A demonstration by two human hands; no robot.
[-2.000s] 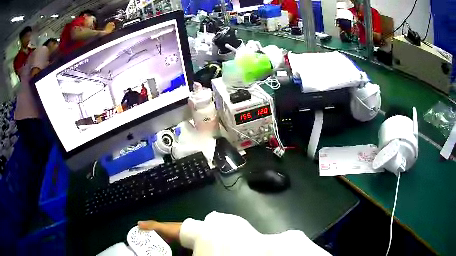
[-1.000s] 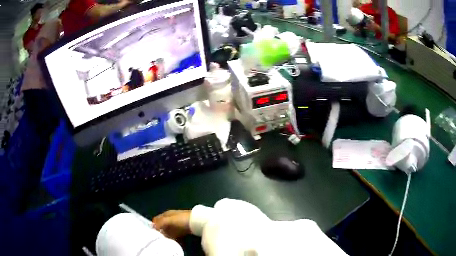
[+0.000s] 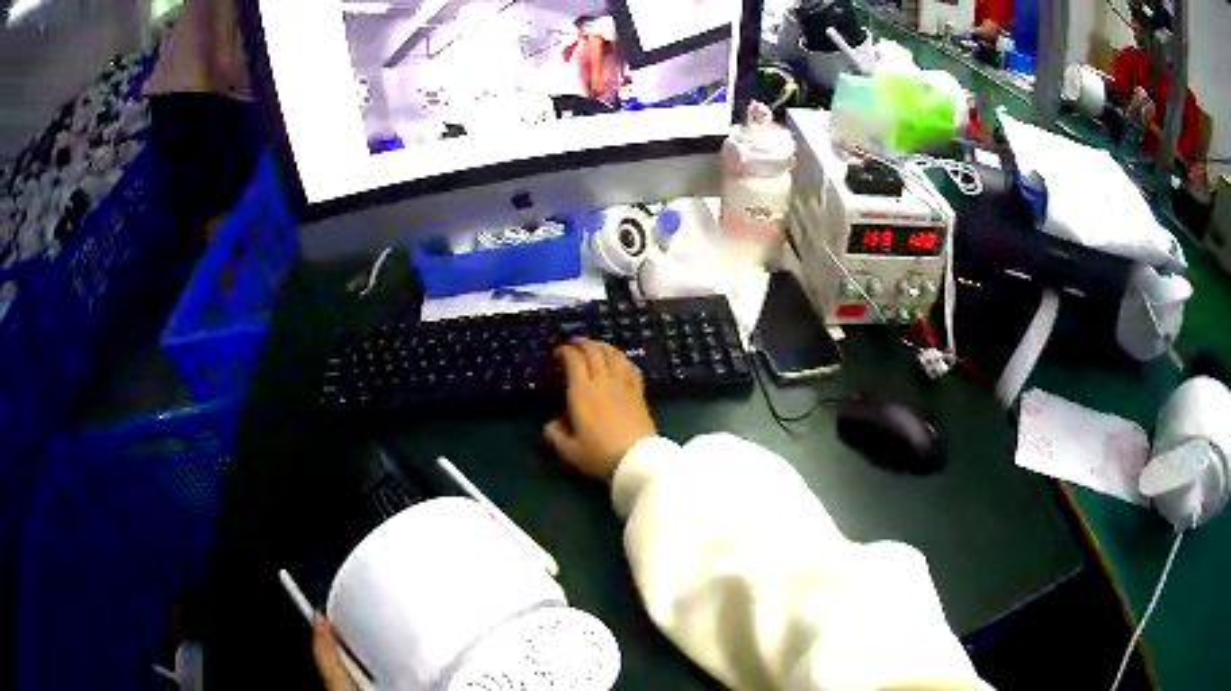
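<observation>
A white security camera (image 3: 429, 591) with two thin antennas is at the lower left, its dotted round base (image 3: 543, 655) towards the lower right. My left hand (image 3: 328, 657) shows only as fingers at the camera's left side, holding it; the rest is hidden or cut off by the bottom edge. My right hand (image 3: 602, 409), in a pale sleeve, rests with its fingertips on the lower edge of the black keyboard (image 3: 446, 362) and holds nothing. The monitor (image 3: 513, 95) behind shows a live picture of a room with a person.
A smartphone (image 3: 797, 328) and a mouse (image 3: 891, 435) lie right of the keyboard. Behind stand a power supply (image 3: 878, 243), a bottle (image 3: 756, 182) and a blue box (image 3: 500, 259). Another white camera (image 3: 1195, 452) and a paper (image 3: 1080, 443) are at the right. Blue crates (image 3: 223, 311) stand left.
My right hand has left the white camera and moved up to the keyboard. The white camera now shows its dotted base at the lower right. The view has shifted left and down.
</observation>
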